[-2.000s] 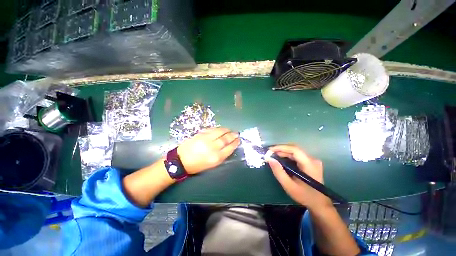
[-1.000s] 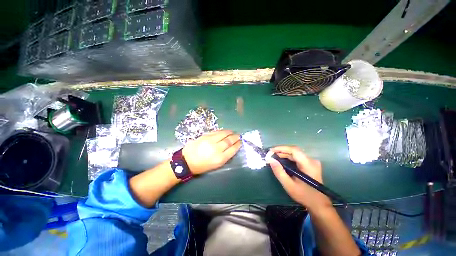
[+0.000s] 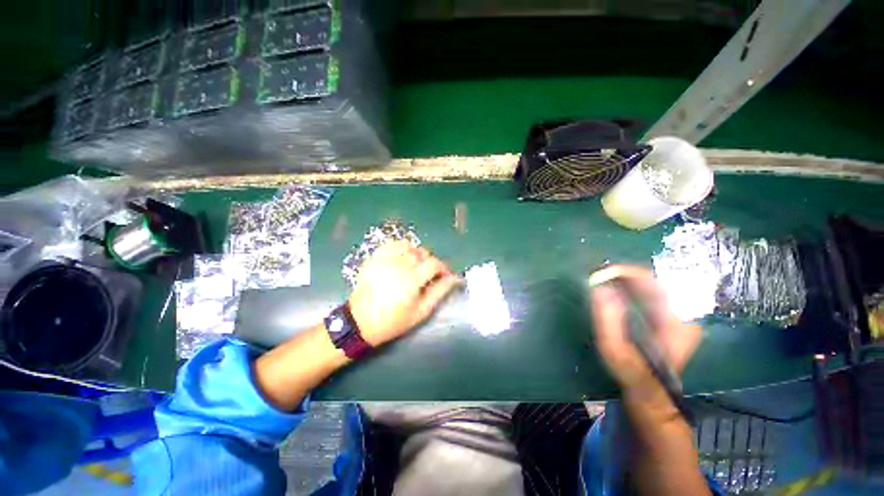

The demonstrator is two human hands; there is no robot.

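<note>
A bright silvery-white circuit board point(image 3: 488, 298) lies on the green mat in front of me. My left hand point(image 3: 399, 291), with a dark red wrist band, is just left of it, over the lower edge of a loose pile of small components point(image 3: 373, 244). Its fingertips are near the board's upper left edge, and I cannot tell if they hold anything. My right hand point(image 3: 640, 329) is blurred and holds the black soldering iron point(image 3: 651, 351), well right of the board. The iron's tip is too blurred to make out.
Stacked boards point(image 3: 685, 266) and a grey-green row point(image 3: 766, 281) lie at right. A fume fan point(image 3: 582, 163) and white tub point(image 3: 661, 184) stand at back. Zip bags point(image 3: 269, 242), a solder spool point(image 3: 138, 242) and a round black fan point(image 3: 56, 318) are at left; wrapped trayed boards point(image 3: 223, 92) are back left.
My right hand has moved right with the soldering iron, away from the board. My left hand has drawn slightly up and left over the pile. The camera view has shifted a little.
</note>
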